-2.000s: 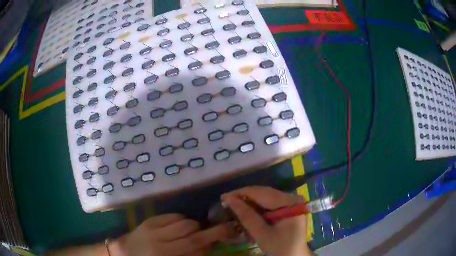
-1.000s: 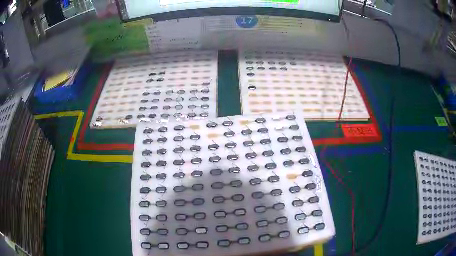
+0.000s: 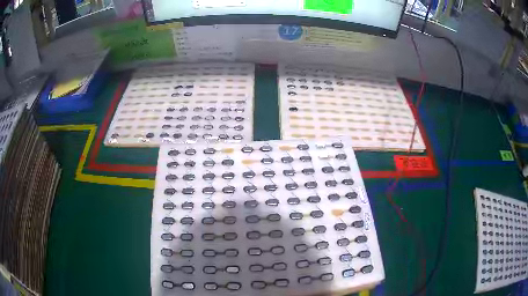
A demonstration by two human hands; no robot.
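Observation:
The white working tray (image 3: 243, 193) lies nearest, at the bottom centre, with rows of dark-rimmed oval components (image 3: 263, 235) in linked pairs. A few orange slots without a dark rim show in its upper part and near its right edge. A dark shadow falls on its lower middle. Neither of my hands is in the picture. The test probe is not in view; its thin red lead (image 3: 418, 115) and the black lead (image 3: 453, 139) run down the right side.
Two rear trays (image 3: 121, 124) (image 3: 353, 140) with many tan slots stand behind, below a monitor (image 3: 272, 14). A red label (image 3: 414, 163) is beside the right one. A side tray (image 3: 502, 240) is far right, stacked trays (image 3: 29, 208) far left, a blue bin (image 3: 69, 98) left rear.
The view has tilted up from my hands and the probe at the tray's front edge to the rear trays and monitor. Both hands have left the picture. Since the last earlier frame it has shifted only slightly.

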